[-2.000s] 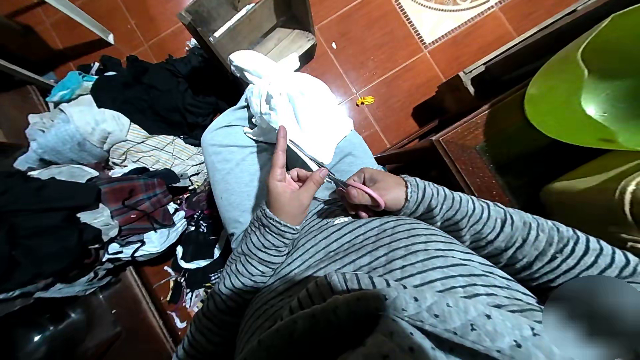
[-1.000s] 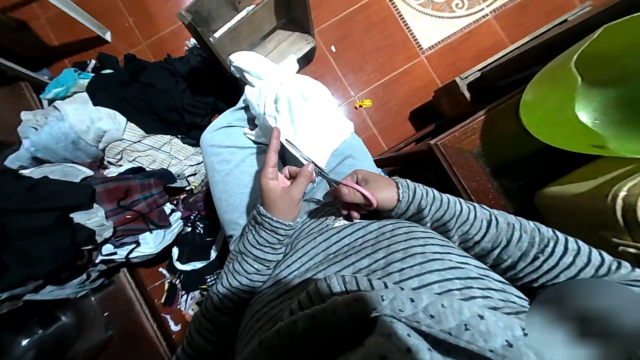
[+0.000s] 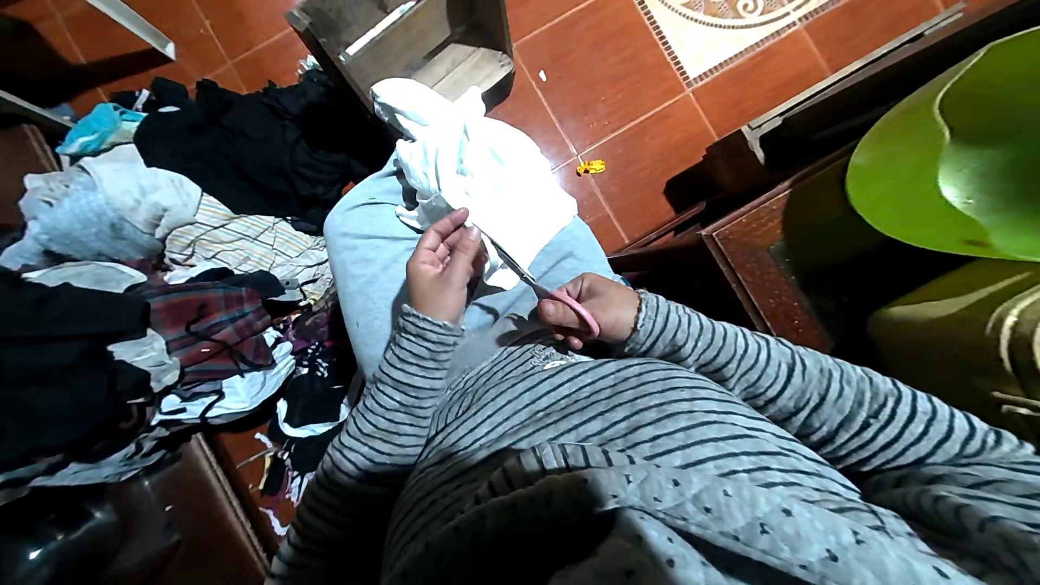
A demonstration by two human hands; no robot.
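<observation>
A pair of scissors with pink handles (image 3: 581, 313) is gripped in my right hand (image 3: 597, 305), its blades pointing up and left toward the fingers of my left hand. White cloth (image 3: 512, 179) lies bunched over my knees, on light grey-blue trousers (image 3: 366, 260). My left hand (image 3: 443, 268) is at the near edge of this cloth, thumb and fingertips brought close together beside the blade tips. Whether the fingers pinch a bit of the cloth is too small to tell.
Piled clothes (image 3: 236, 146) in black, white, striped and plaid lie at the left. Beyond my knees stands a wooden box (image 3: 479, 73). A small yellow object (image 3: 591, 167) lies on the tiled floor (image 3: 601, 73). A green plastic basin (image 3: 910, 179) is at the right, above dark furniture.
My left index finger, raised straight up in the earlier frames, is now bent toward the thumb. The scissors remain in my right hand.
</observation>
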